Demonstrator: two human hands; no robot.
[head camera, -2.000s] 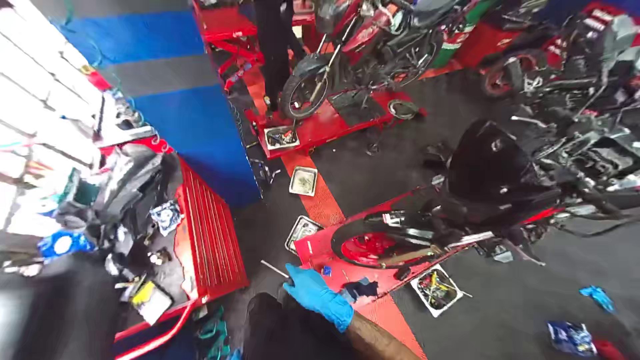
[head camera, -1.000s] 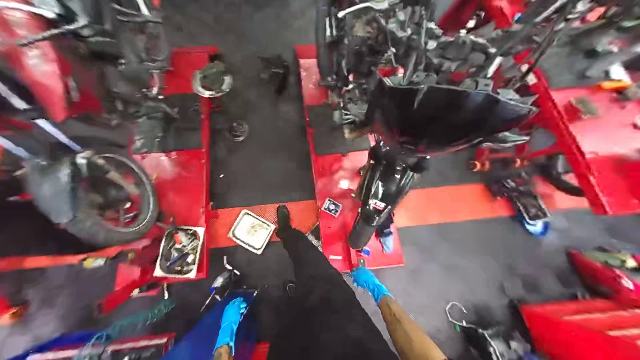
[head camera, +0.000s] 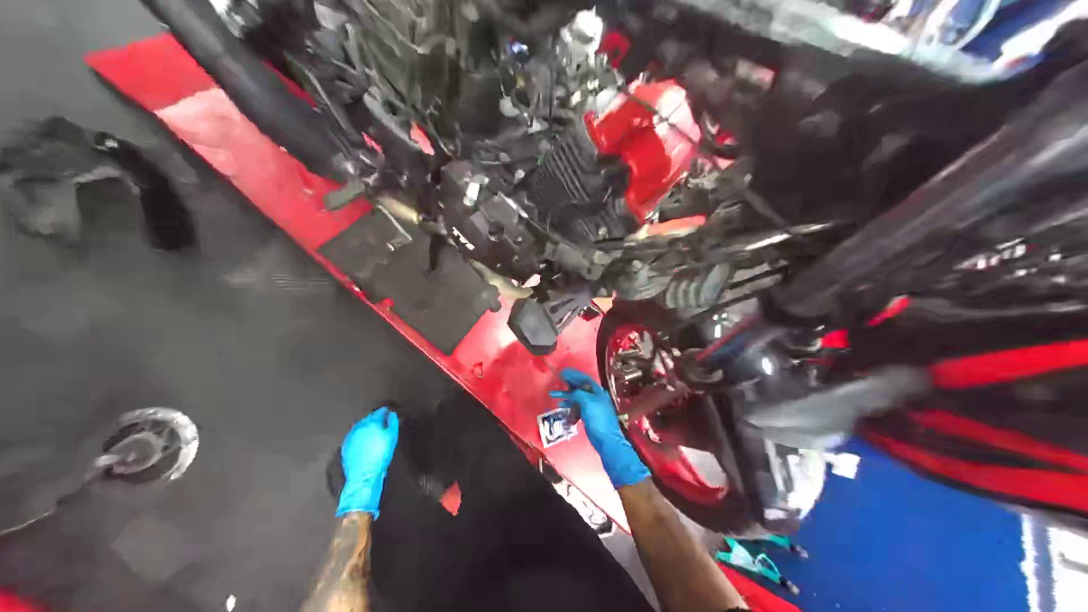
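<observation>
My left hand (head camera: 368, 459), in a blue glove, hangs over the dark floor with its fingers curled; I see nothing in it. My right hand (head camera: 597, 421), also in a blue glove, reaches over a red lift platform (head camera: 510, 382) beside the motorcycle's red-rimmed wheel (head camera: 663, 408). Its fingers are partly spread, and blur hides whether they touch anything. A small printed packet (head camera: 557, 427) lies on the platform just left of that hand. Above it stands the partly stripped motorcycle, with its finned engine (head camera: 574, 183) and a red part (head camera: 642, 136) in view.
A spoked or slotted disc-like part (head camera: 153, 444) lies on the floor at left. Dark parts (head camera: 93, 183) lie farther up at left. The platform's long edge runs diagonally between floor and motorcycle. Teal items (head camera: 752, 561) are at lower right.
The view has swung strongly and now shows the side of a motorcycle on its platform. Both gloved hands are in view, as one second ago; the right hand is now over the platform beside the wheel.
</observation>
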